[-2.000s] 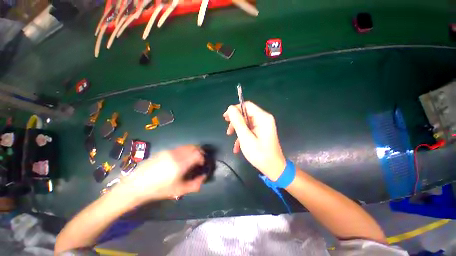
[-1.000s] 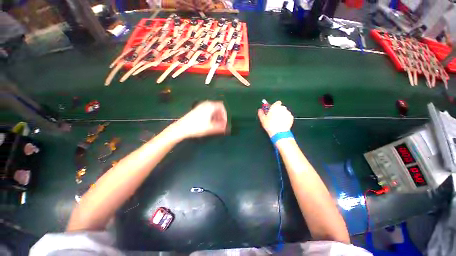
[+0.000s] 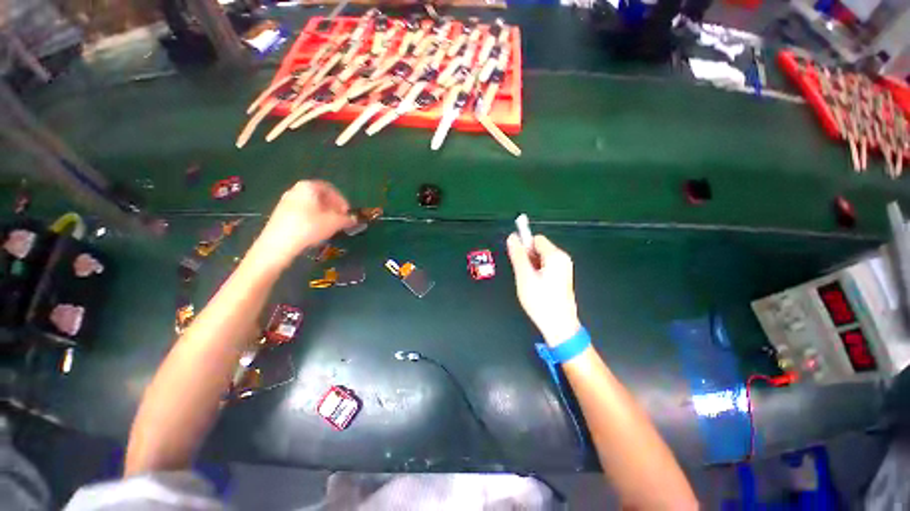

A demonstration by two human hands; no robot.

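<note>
My left hand (image 3: pixel 307 218) is at the bench seam, slightly blurred, with a display screen module (image 3: pixel 361 218) with an orange tail at its fingertips. My right hand (image 3: pixel 544 274), with a blue wrist strap (image 3: pixel 570 346), holds a pale-tipped thin tool (image 3: pixel 523 227) upright. Between the hands lie a display screen module (image 3: pixel 417 281) with its orange tail and a red watch housing (image 3: pixel 481 264). Another red watch housing (image 3: pixel 339 407) lies near the front edge, beside the silvery end of a test lead (image 3: pixel 407 355). More modules lie partly behind my left forearm.
A red-orange tray (image 3: pixel 511 105) of strapped watches stands at the far side; another tray (image 3: pixel 806 98) is far right. A power supply (image 3: pixel 820 321) with red displays, a red lead and a blue mat (image 3: pixel 706 384) are at right. A black holder (image 3: pixel 95 299) is at left.
My left hand has moved left to a module at the seam. My right hand has come back slightly. A housing and a module now lie between the hands on the near side.
</note>
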